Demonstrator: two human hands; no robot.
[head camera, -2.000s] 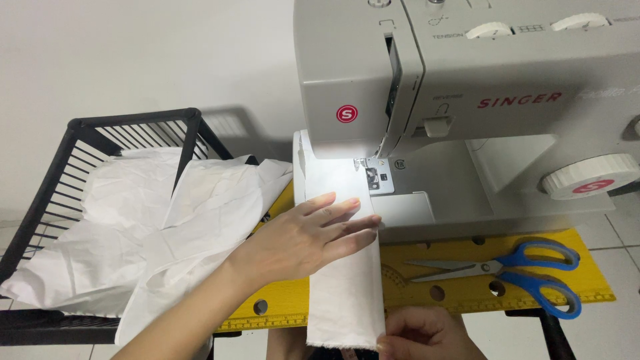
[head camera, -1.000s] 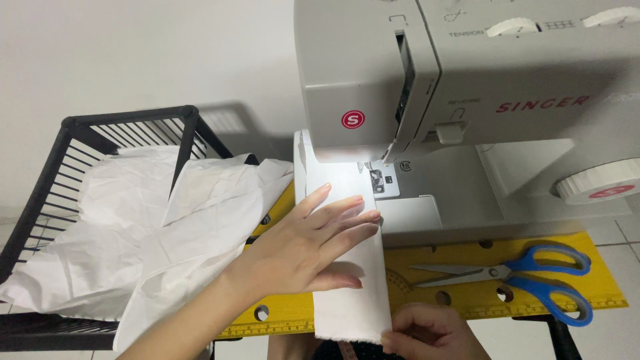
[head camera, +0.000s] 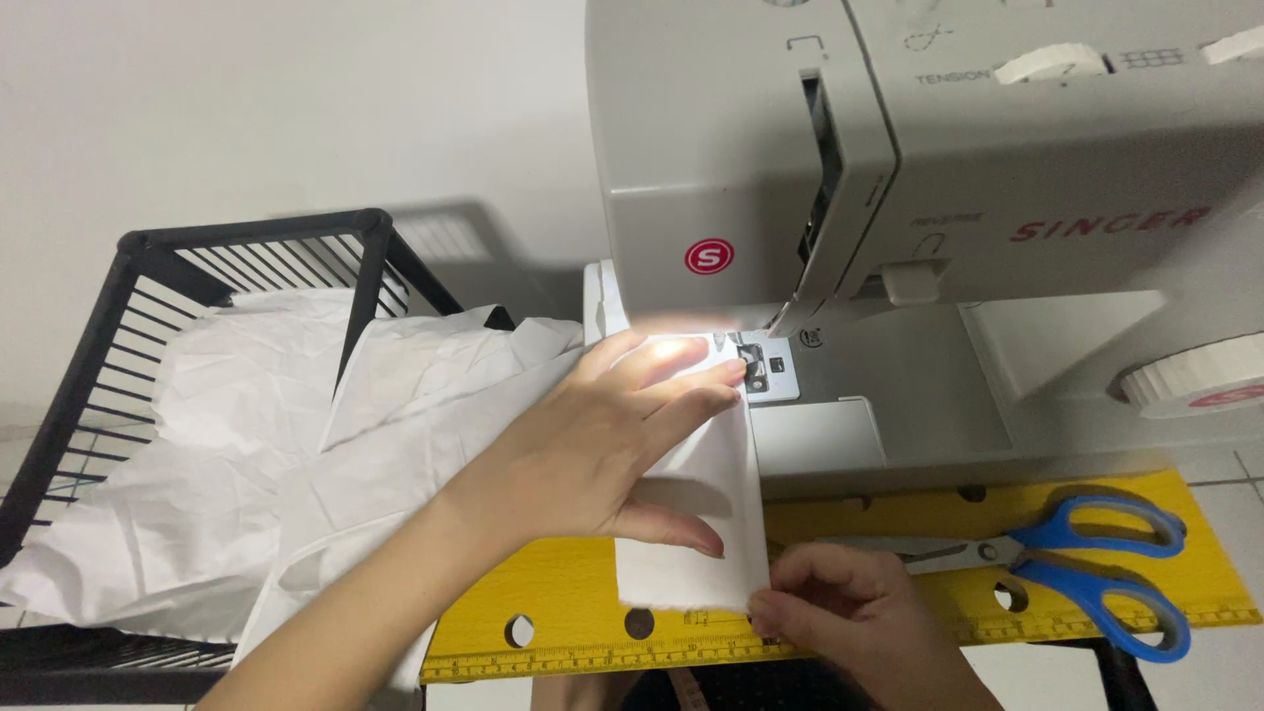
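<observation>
A strip of white fabric (head camera: 691, 573) runs under the lit needle area of a Singer sewing machine (head camera: 731, 148). My left hand (head camera: 612, 434) lies on the strip, fingers spread, its fingertips close to the metal needle plate (head camera: 775, 365). The thumb rests lower down on the cloth. At the strip's near right corner, my right hand (head camera: 839, 602) pinches the edge between thumb and fingers. The presser foot is mostly hidden behind the machine head and my fingers.
Blue-handled scissors (head camera: 1007, 553) lie on a yellow board with ruler markings (head camera: 553, 632), right of my right hand. On the left, a black slatted basket (head camera: 247, 232) holds crumpled white fabric (head camera: 237, 415), which spills toward the machine.
My left hand has moved up along the fabric toward the needle area. The strip's near end has also shifted away from me, with my right hand still at its corner.
</observation>
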